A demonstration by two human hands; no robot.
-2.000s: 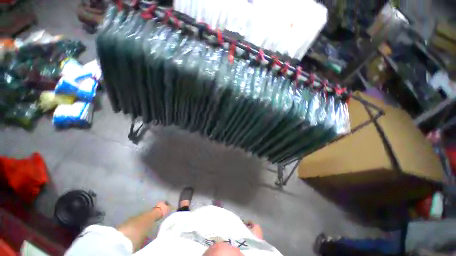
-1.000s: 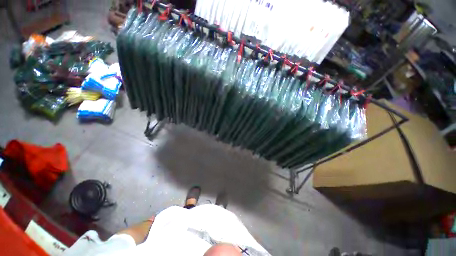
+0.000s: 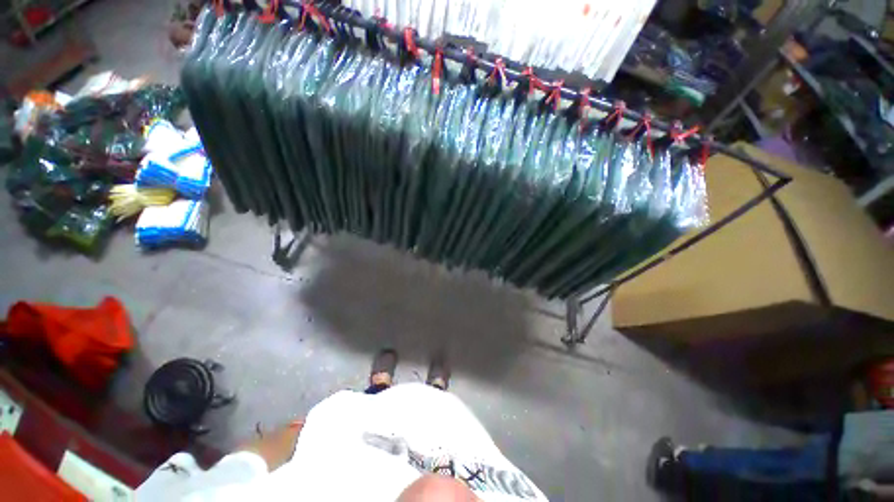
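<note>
A dense row of dark green garments in clear shiny film (image 3: 422,167) hangs in front of me, with red ties at the top. They hang on a black metal garment rack (image 3: 774,186) that stands on legs. Part of my left forearm shows at the bottom, beside my white shirt. My left hand cannot be made out; my right hand is not in view. Nothing held can be seen.
A large tan carton (image 3: 725,265) stands at the rack's right end. Bagged garments (image 3: 88,167) and blue-and-white packets (image 3: 172,224) lie on the floor at left. A black round item (image 3: 179,392) and red bags (image 3: 74,333) are lower left. A person's leg (image 3: 755,466) shows lower right.
My left hand and part of my right hand showed two seconds ago and no longer do. Both my feet now show side by side. The person's leg at lower right shows again.
</note>
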